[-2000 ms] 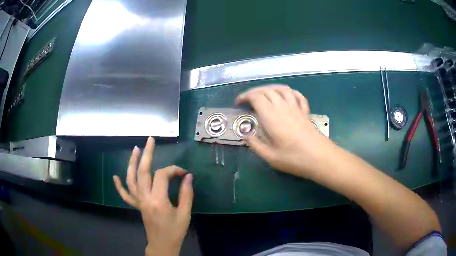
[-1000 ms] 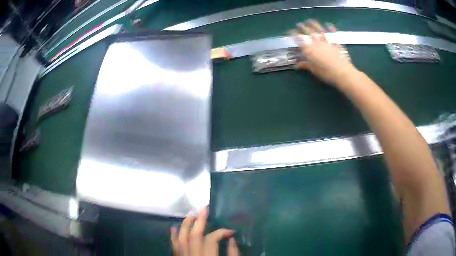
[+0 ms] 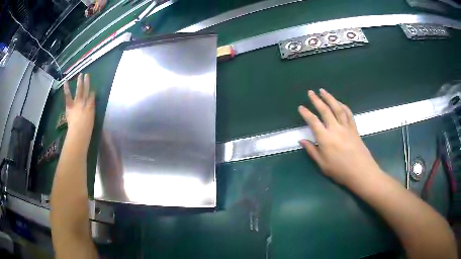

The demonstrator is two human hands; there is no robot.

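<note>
A four-position fixture (image 3: pixel 324 43) with round metal parts in its nests lies at the back, against the far guide rail. My right hand (image 3: pixel 331 131) is open and empty over the near guide rail, in front of that fixture. My left hand (image 3: pixel 80 103) is at the far left beyond the steel plate, fingers spread, with nothing visible in it. Another fixture (image 3: pixel 49 153) lies left of my left forearm. Part of one more (image 3: pixel 61 120) shows beside my left wrist, partly hidden by the arm.
A large shiny steel plate (image 3: pixel 160 126) lies between my arms. Another fixture (image 3: pixel 424 31) is at the back right. Tweezers (image 3: pixel 406 152), a round part (image 3: pixel 417 168) and red-handled pliers (image 3: pixel 432 177) lie at right. A person's hand (image 3: pixel 95 7) shows at the top left.
The fixture once in front of me now lies at the far rail. My right hand has let go of it and come back nearer. My left hand has moved from the plate's near edge to the far left.
</note>
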